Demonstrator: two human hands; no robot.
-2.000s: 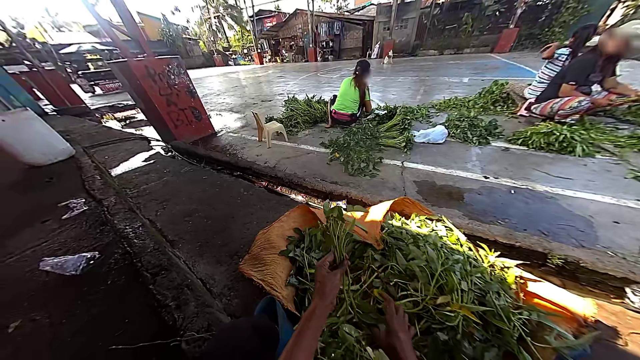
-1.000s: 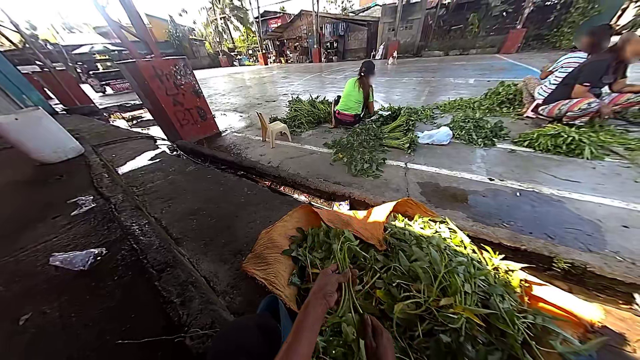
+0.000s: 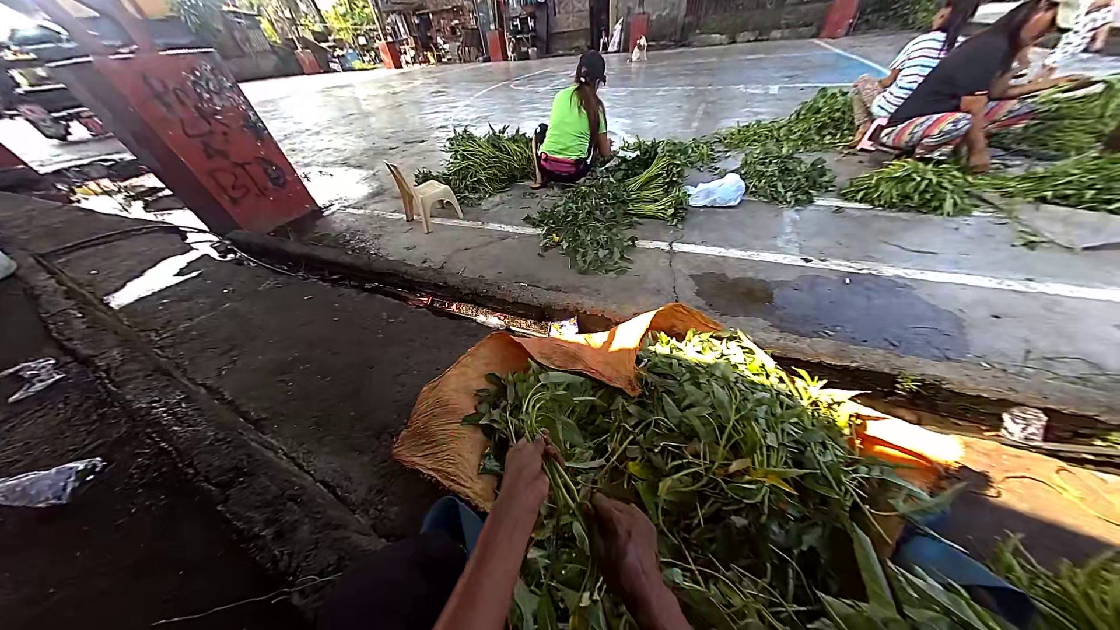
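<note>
A heap of leafy green stems [image 3: 735, 455] lies on an orange woven plastic sack [image 3: 455, 420] right in front of me. My left hand [image 3: 527, 472] is closed around a small bunch of these stems [image 3: 535, 407], whose leaves point away from me. Just right of it and nearer to me, my right hand [image 3: 623, 538] grips the lower part of stems at the same bunch; its fingertips are partly hidden. Under the heap, the rim of a blue container [image 3: 962, 569] shows at the lower right and beside my leg.
Beyond the sack runs a gutter [image 3: 490, 315] along a concrete court. A person in a green top [image 3: 573, 127] squats among piles of greens, near a small plastic chair [image 3: 424, 197] and a plastic bag [image 3: 716, 191]. More people sit at the upper right. A red post base [image 3: 201, 131] stands left.
My right hand has come from lower on the heap to the stems beside my left hand. People at the upper right have shifted their posture.
</note>
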